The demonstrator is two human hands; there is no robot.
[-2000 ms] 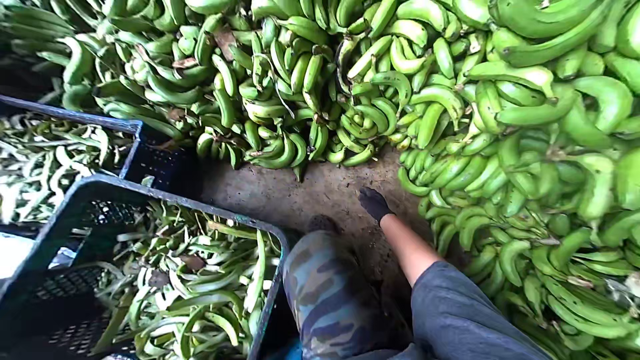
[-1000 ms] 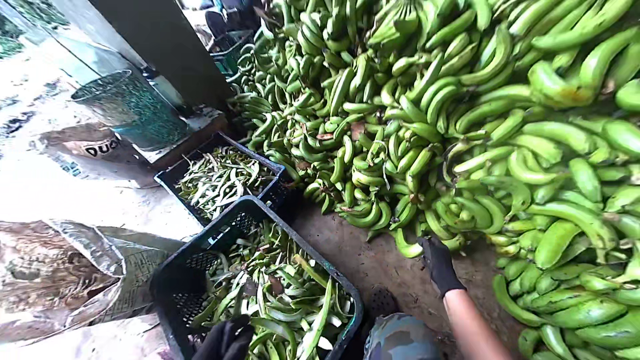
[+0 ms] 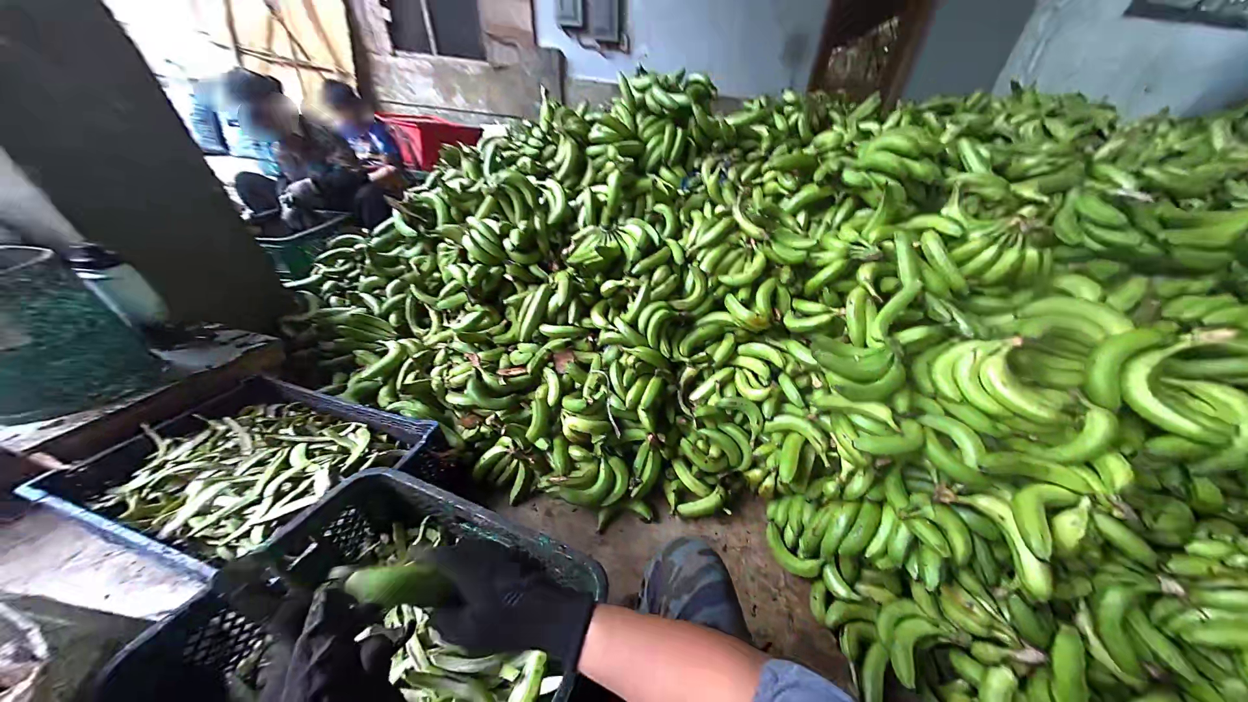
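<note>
My right hand (image 3: 512, 600), in a black glove, is closed on a green banana (image 3: 400, 585) above the near dark plastic crate (image 3: 487, 522). Close to the banana's other end is my left hand (image 3: 327, 643), also black-gloved and blurred; whether it holds anything cannot be made out. Green peels (image 3: 458, 668) lie in the crate under both hands. A large heap of green bananas (image 3: 682, 322) rises in front and to the right.
A second crate (image 3: 424, 434) of peels adjoins the near one at the left. Further left are a green bin (image 3: 68, 341), a bottle (image 3: 117, 283) and a dark pillar (image 3: 146, 146). Two people (image 3: 322, 161) sit behind the heap's left side, by a red container (image 3: 429, 141).
My right hand has gone from the heap's near edge to above the near crate and now holds a banana. My left hand is beside it over the crate. The view has tilted up.
</note>
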